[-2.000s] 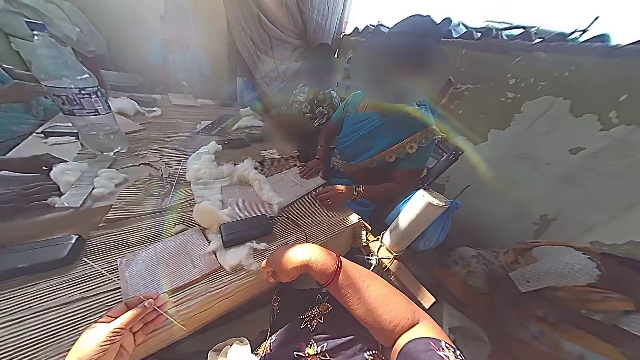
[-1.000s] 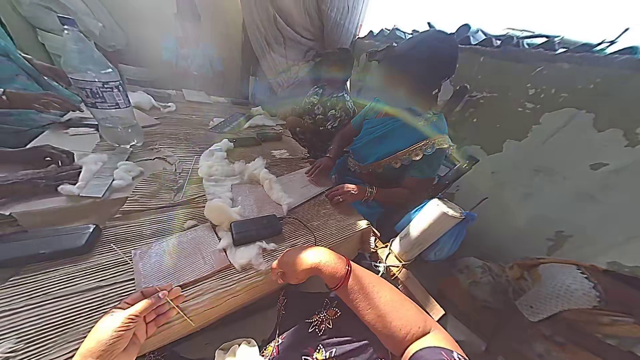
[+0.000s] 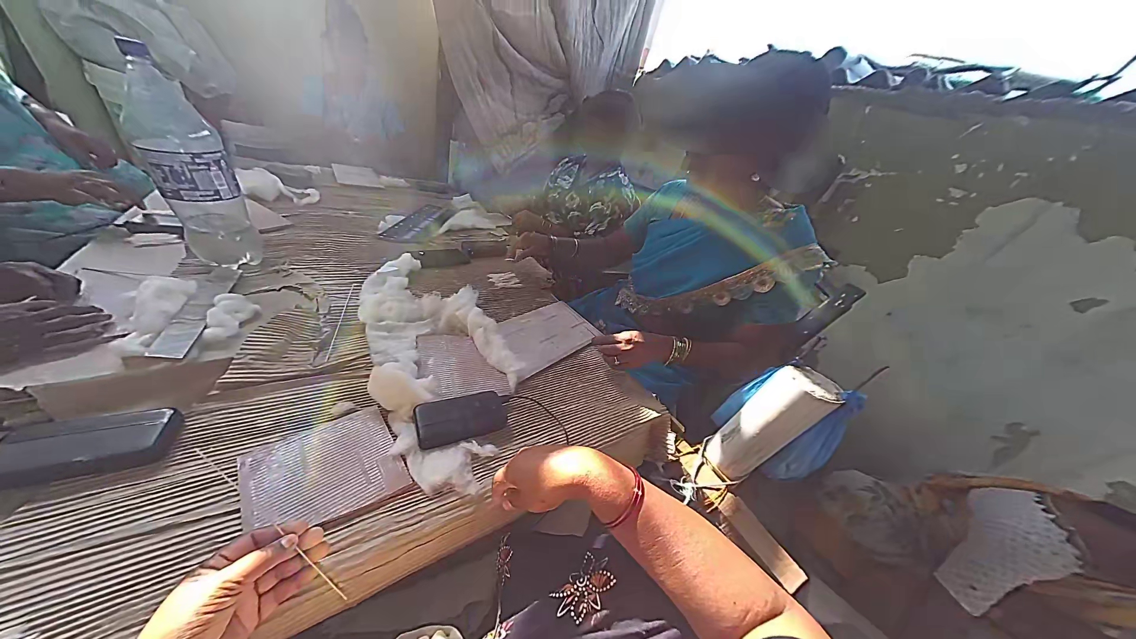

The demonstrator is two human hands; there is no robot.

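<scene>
My left hand (image 3: pixel 253 568), at the lower left, pinches a thin stick (image 3: pixel 315 568) between thumb and fingers, just off the table's near edge. Beyond it a clear ribbed plastic sheet (image 3: pixel 319 466) lies on the corrugated tabletop (image 3: pixel 142 541). At the edge, my right hand (image 3: pixel 541 479) is bent at the wrist; its fingers are mostly hidden, so whether it holds anything is unclear. Tufts of white cotton (image 3: pixel 395 311) run in a loose line beyond, with a black power adapter (image 3: pixel 460 419) on them. Another thin stick (image 3: pixel 216 469) lies left of the sheet.
A plastic bottle (image 3: pixel 191 169) and a black case (image 3: pixel 89 444) stand and lie at left. A co-worker in blue (image 3: pixel 710 257) sits across the corner with a board (image 3: pixel 546 337). Other people's hands (image 3: pixel 53 324) are at left. A white roll (image 3: pixel 772 422) leans off the table's right side.
The co-worker's farther hand has moved off the board toward the back of the table. My left hand still holds the stick, and my right hand remains at the edge.
</scene>
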